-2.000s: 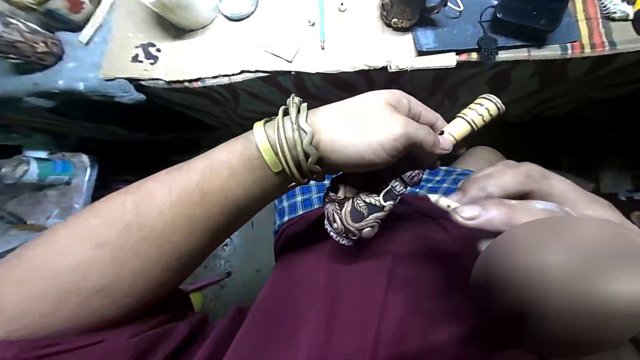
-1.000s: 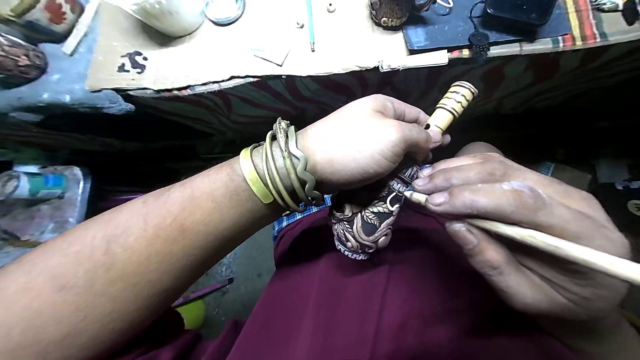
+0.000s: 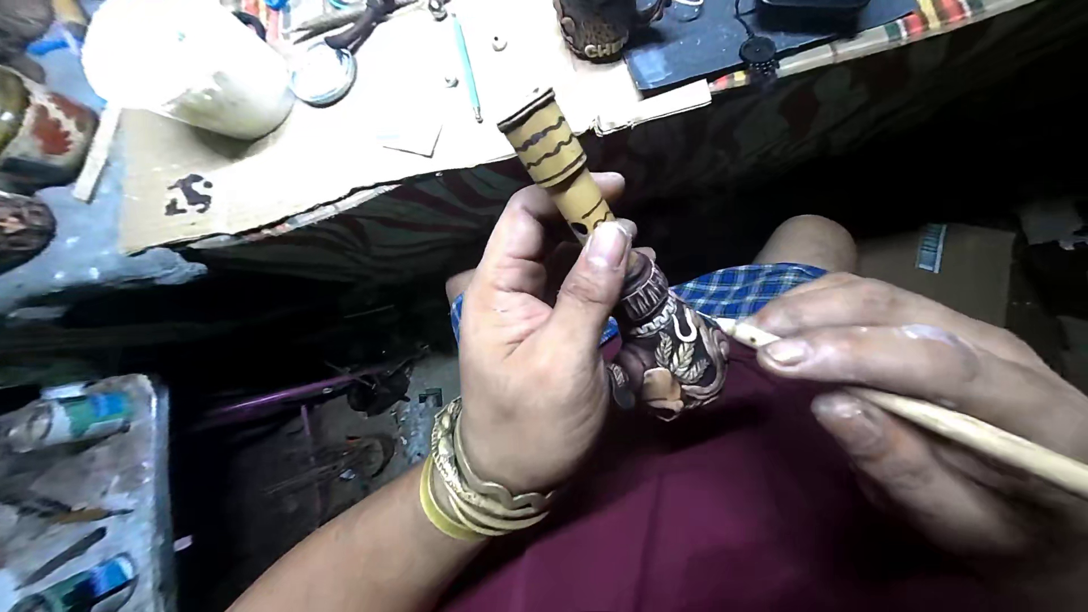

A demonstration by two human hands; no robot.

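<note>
My left hand (image 3: 544, 331), with several brass-coloured bracelets at its wrist, grips a carved piece by its yellow tube-shaped neck (image 3: 552, 157), which bears dark wavy lines. Below the thumb is the dark bulbous body (image 3: 671, 357), with raised leaves and scrollwork; the piece tilts, its neck end toward the table. My right hand (image 3: 918, 382) holds a slender pale stick-like tool (image 3: 952, 425) between fingers and thumb. The tool's tip is at the right side of the carved body; whether it touches cannot be told.
Ahead is a table with a cardboard sheet (image 3: 331, 183), bearing a white container (image 3: 191, 72), a round lid (image 3: 323, 75), a light-blue thin tool (image 3: 466, 68) and a dark carved mug (image 3: 595, 30). A tray with paint tubes (image 3: 85, 421) lies at the lower left.
My left hand has turned the carved piece, so its neck now leans left instead of right. My right hand has come nearer to the body of the piece since the first frame.
</note>
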